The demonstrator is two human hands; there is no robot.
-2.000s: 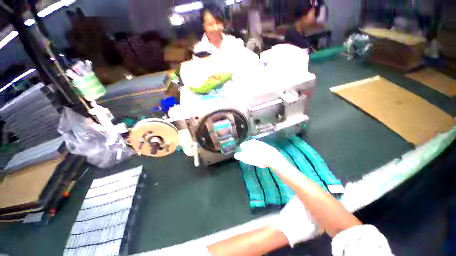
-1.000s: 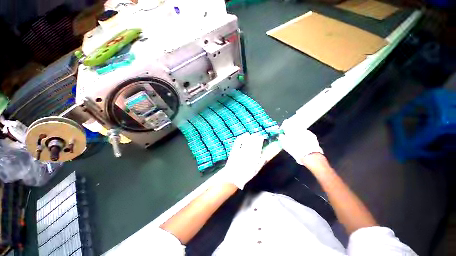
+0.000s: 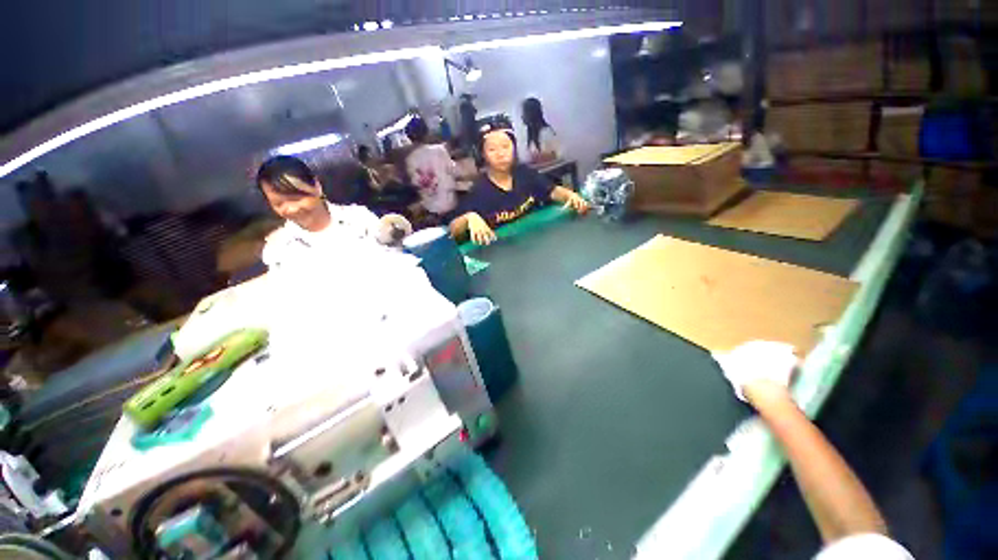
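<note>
My right hand [image 3: 759,366], in a white glove, is at the near corner of the tan cardboard sheet [image 3: 711,287] on the right of the bench; whether its fingers grip the sheet is hard to tell. My left hand is not in view. The teal parts [image 3: 438,520] lie in curved rows below the wrapping machine [image 3: 328,361], cut off by the bottom edge. The black-rimmed ring head [image 3: 213,523] is at the lower left, with a teal part inside.
A green cutter or case [image 3: 197,377] and a teal packet [image 3: 172,427] lie on the machine. Teal rolls [image 3: 487,348] stand behind it. Another cardboard sheet [image 3: 786,213] and a box [image 3: 684,181] are farther back. Two people face the bench from across it; others are behind.
The view has swung up and right. My right hand has moved from the teal parts to the cardboard sheet. My left hand, earlier on the teal parts, has left the view.
</note>
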